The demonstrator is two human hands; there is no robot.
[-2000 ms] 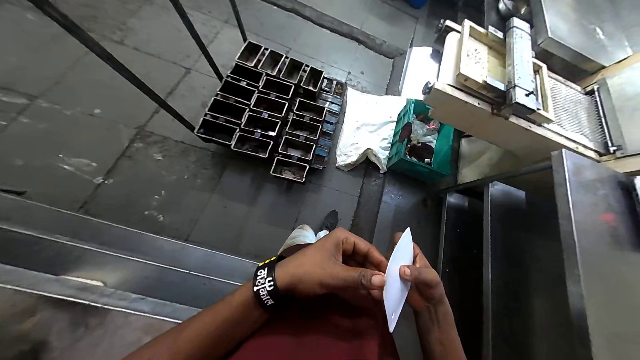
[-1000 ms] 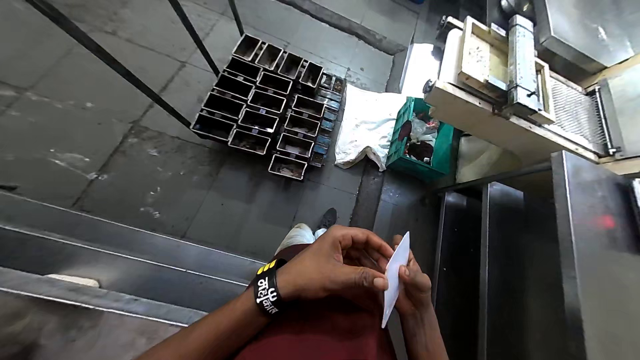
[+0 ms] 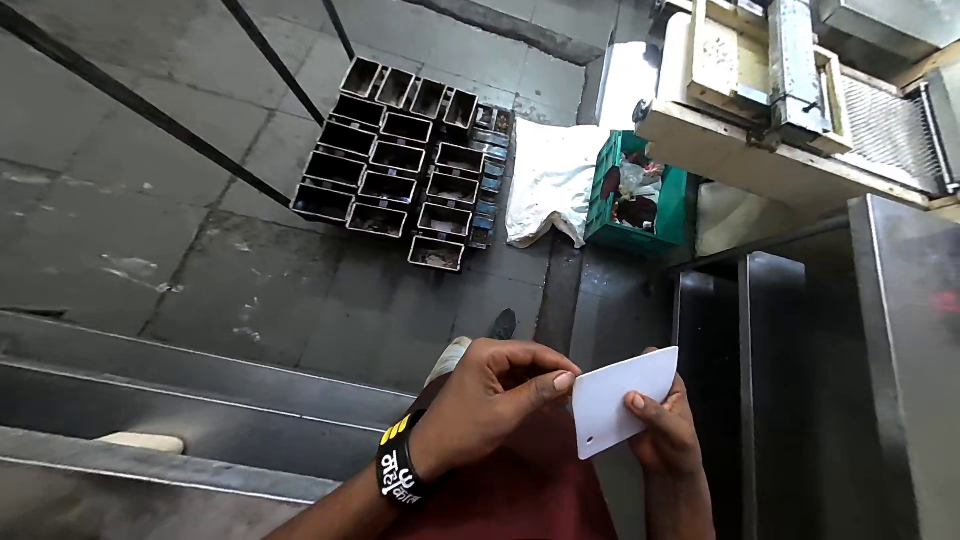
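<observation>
A white flat piece with a small hole near its lower left corner, perhaps a plastic dough scraper point(image 3: 621, 405), is held in front of my body. My right hand point(image 3: 666, 427) grips its right side, with the thumb on the near face and the fingers behind. My left hand point(image 3: 499, 409) pinches at its upper left corner between thumb and fingertips. A black wristband bearing writing is on my left wrist.
Many dark metal loaf tins point(image 3: 386, 172) stand grouped on the tiled floor. Beside them lie a white sack point(image 3: 551, 176) and a green plastic crate point(image 3: 637, 236). A machine point(image 3: 757, 150) stands upper right, above metal panels point(image 3: 874, 300). Steel ledges point(image 3: 202, 375) run along the left.
The white piece has turned from nearly edge-on to showing its broad face and the small hole. Both hands stay on it.
</observation>
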